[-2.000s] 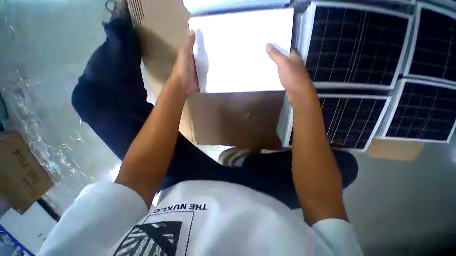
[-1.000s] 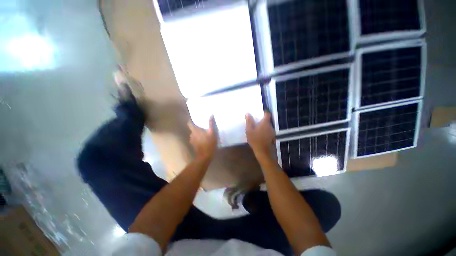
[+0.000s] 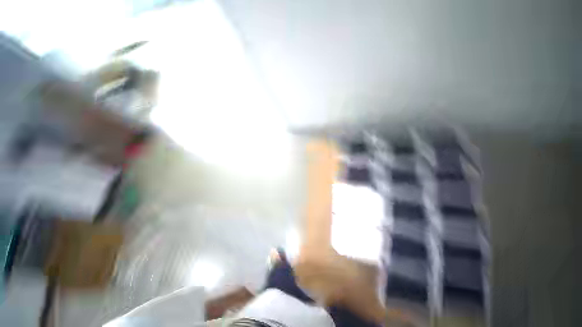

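The picture is heavily blurred. A white-backed stack of panels [image 3: 357, 220] lies on the floor cardboard [image 3: 321, 185], right of centre. Rows of dark-faced panel stacks [image 3: 408, 223] with pale borders stand to its right. A short piece of my forearm or elbow shows at the bottom, between white sleeve and shirt. Neither of my hands can be made out. A brown blur below the white stack looks like cardboard, but I cannot tell for sure.
A brown box [image 3: 86, 252] is at the lower left. Blurred items, one with a red spot, are at the upper left beside a very bright white surface [image 3: 210, 96]. A dark trouser leg [image 3: 285, 278] shows at the bottom. Grey floor lies around the stacks.
The view has swung left and away from the stacks, which now look smaller and further right. My hands, earlier on the white panels, have dropped out of sight.
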